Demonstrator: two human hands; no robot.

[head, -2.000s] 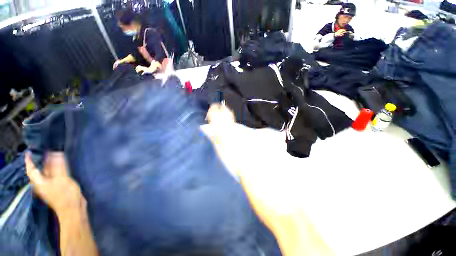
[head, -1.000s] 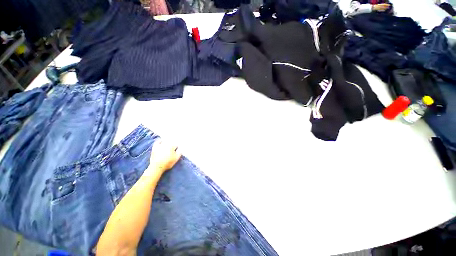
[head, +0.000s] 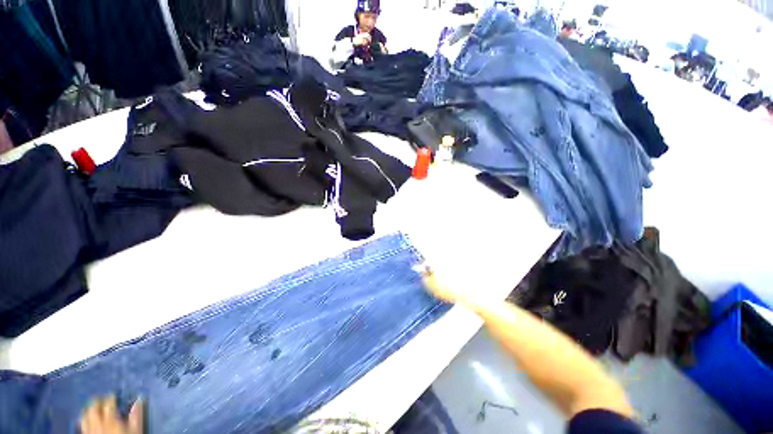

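Observation:
Blue jeans point(head: 297, 331) with dark printed motifs lie on the white table point(head: 475, 225), a leg stretched out to the right. My right hand point(head: 436, 284) is at the leg hem, fingers on the denim; something small and pale shows at the fingertips, too small to name. My left hand point(head: 112, 415) is blurred and cut off by the lower edge, over the jeans at lower left; its grip is unclear.
Pinstriped garments point(head: 38, 229) lie at left, black garments point(head: 246, 153) behind. A red can point(head: 421, 163), bottle point(head: 447, 148), phone point(head: 497, 185) and jeans heap point(head: 542, 127) stand or lie right. A person point(head: 360, 38) is behind; a blue bin point(head: 720, 364) is lower right.
The view has swung right. My right hand has moved from the waistband area to the leg hem, the leg now lies extended across the table, and my left hand has come into view.

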